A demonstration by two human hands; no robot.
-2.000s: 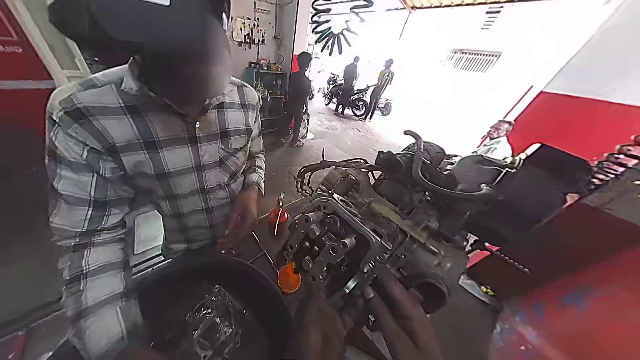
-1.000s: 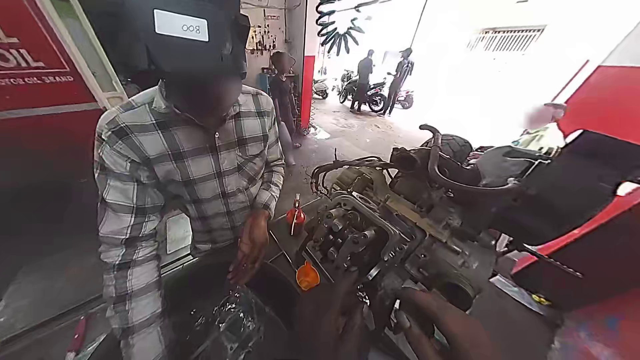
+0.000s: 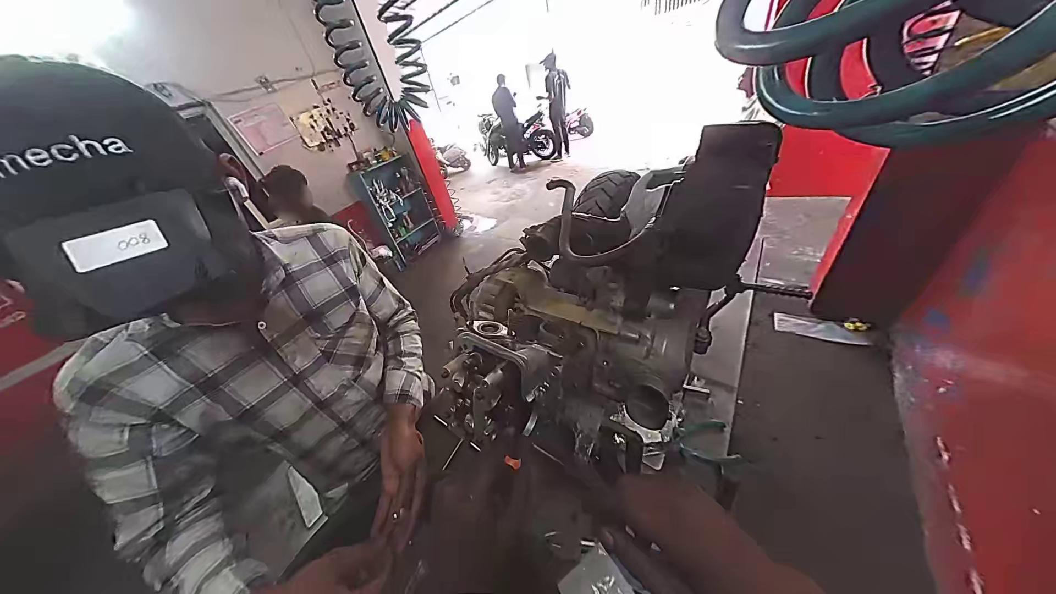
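A partly dismantled engine [image 3: 569, 355] stands in front of me, its opened cylinder head [image 3: 487, 371] turned toward the co-worker's side. My left hand [image 3: 478, 511] is low in the middle, just below the cylinder head, dark and blurred; whether its fingers hold anything cannot be made out. My right hand [image 3: 685, 528] reaches in from the lower right, below the round engine opening [image 3: 648, 406]. Near its fingertips lies a pale, shiny piece [image 3: 598, 573], and I cannot tell whether the hand grips it. A small orange thing [image 3: 513, 462] shows beside my left hand.
On the left a co-worker in a checked shirt [image 3: 330, 330] leans close, hands low near mine. Coiled hoses [image 3: 825, 99] hang at the upper right, above a red wall [image 3: 990, 396]. A tool shelf [image 3: 396, 206] stands behind. Two people and motorcycles [image 3: 520, 140] are farther back.
My view has swung. My hands are now lower, below the cylinder head, where earlier they were against its near side. The co-worker's hands have come closer to mine.
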